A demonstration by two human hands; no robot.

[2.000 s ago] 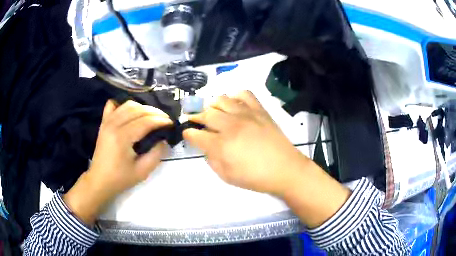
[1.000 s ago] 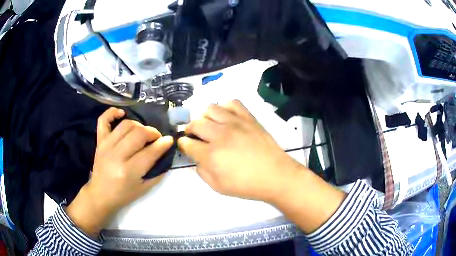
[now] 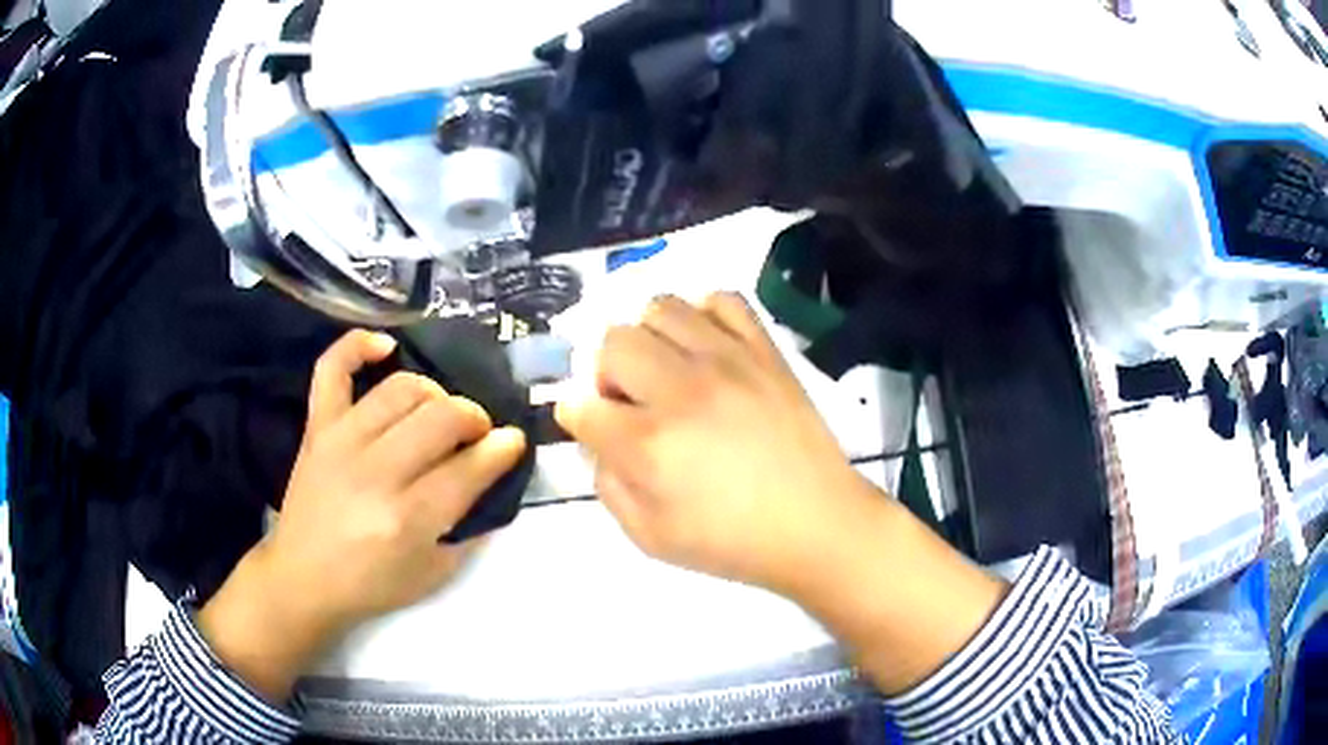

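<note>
A large black garment (image 3: 160, 306) is heaped left of the machine head. Its dark edge runs to the needle area, under my fingers. My left hand (image 3: 382, 488) pinches this edge between thumb and fingers, just in front of the presser area. My right hand (image 3: 714, 437) is bent at the fingers, its thumb and fingertips closed on the small black end of the same edge, close to the left fingertips. The white sewing machine head (image 3: 364, 138) stands just beyond both hands. The needle tip and presser foot are hard to make out.
Black cloth (image 3: 699, 124) hangs over the machine arm, with a dark green scrap (image 3: 795, 285) beneath. A dark control panel (image 3: 1274, 197) is at right. A tape measure (image 3: 583, 716) lines the table's front edge. Black scraps (image 3: 1153, 380) lie far right, above clear plastic (image 3: 1202, 655).
The fingertips have parted slightly from a second ago, and a short black strip shows between them. More of the black edge shows below my left fingers. The camera view has shifted slightly.
</note>
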